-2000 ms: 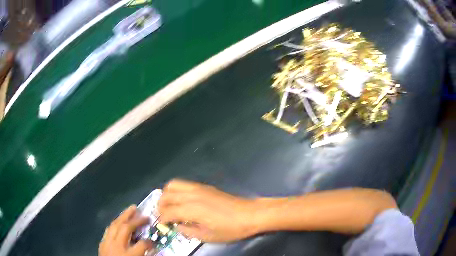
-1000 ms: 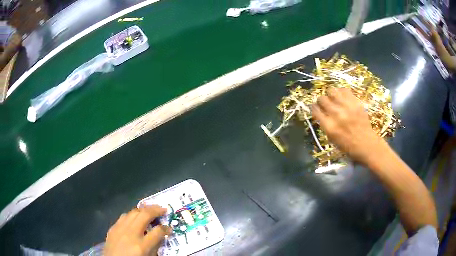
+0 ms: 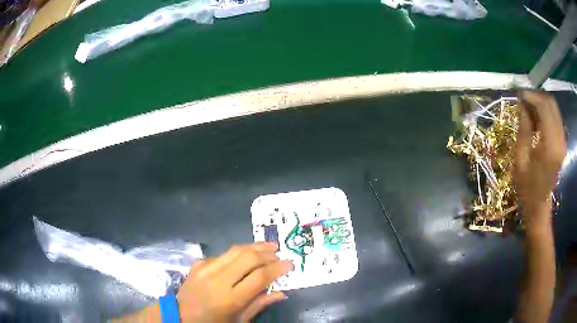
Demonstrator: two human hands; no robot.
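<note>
A white socket housing (image 3: pixel 345 268) lies open on the dark bench, with green boards, green and red wires and a dark module inside. My left hand (image 3: pixel 237 277), with a blue wristband, rests at its lower left edge; the fingertips lie over the rim and I cannot tell if they grip it. My right hand (image 3: pixel 538 148) is blurred over the pile of gold contact strips (image 3: pixel 493 164) at the right. Its fingers are bent, and what they hold, if anything, cannot be seen.
A thin black rod (image 3: pixel 392 227) lies between the housing and the pile. A clear plastic bag (image 3: pixel 120 262) lies left of my left hand. Beyond the pale raised edge (image 3: pixel 253 104), the green belt (image 3: pixel 316 47) carries a bagged cord (image 3: pixel 145 25) with a housing (image 3: pixel 240 7), and another bag (image 3: pixel 449 7).
The view has turned, so housing and pile appear shifted. My right hand is now over the pile's far right part. My left hand has moved from the housing's inside to its lower left edge.
</note>
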